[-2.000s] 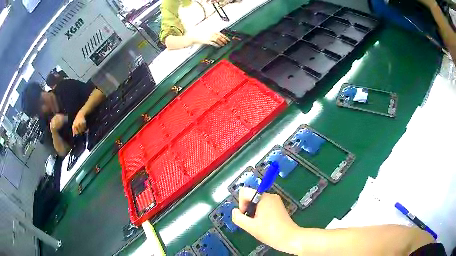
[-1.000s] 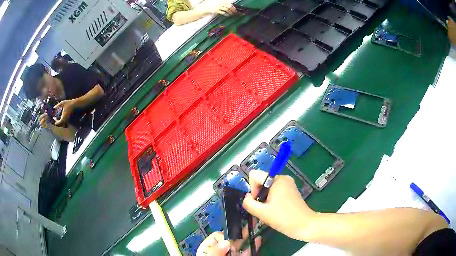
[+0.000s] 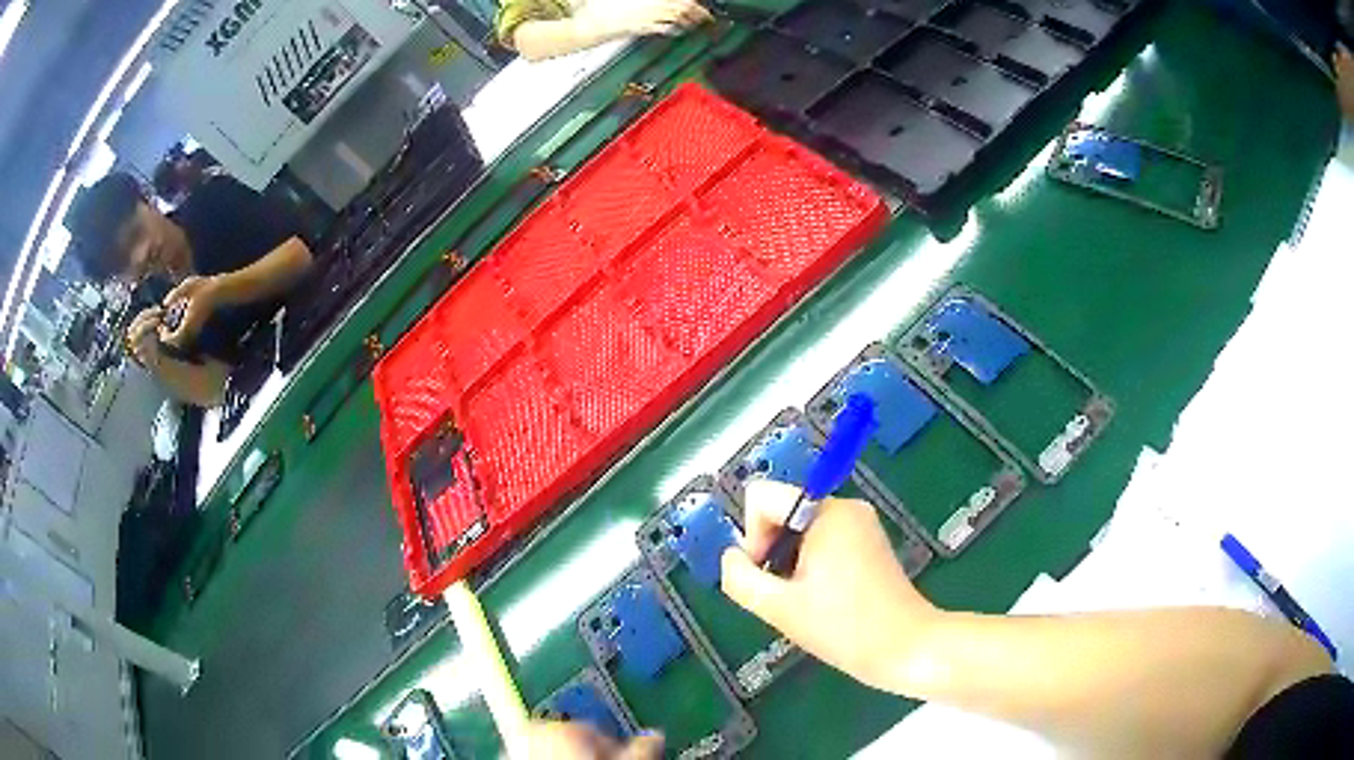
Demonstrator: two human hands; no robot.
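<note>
My right hand [image 3: 832,572] holds a dark marker pen [image 3: 832,468] with its blue end up, over the row of phone middle frames. My left hand [image 3: 587,741] is blurred and cut off by the bottom edge; whether it holds anything cannot be told. Several grey frames with blue patches lie in a slanting row on the green belt, one [image 3: 698,542] beside my right fingertips. The rightmost of the row [image 3: 1091,420] lies flat. Another frame [image 3: 1215,193] lies apart, farther up. A further frame [image 3: 419,728] is partly visible at the bottom left.
A red tray [image 3: 639,297] holds one dark frame in its near-left pocket. A black tray [image 3: 906,112] adjoins it. A yellow strip [image 3: 487,653] runs from the red tray's corner. A spare pen [image 3: 1277,594] lies on white sheets at right. A person [image 3: 193,267] sits opposite; another's hand [image 3: 653,15] is beyond.
The dark frame my left hand held edge-on is no longer raised. My left hand has moved down and left. The frame at right now lies close beside the row, and the far one has moved nearer.
</note>
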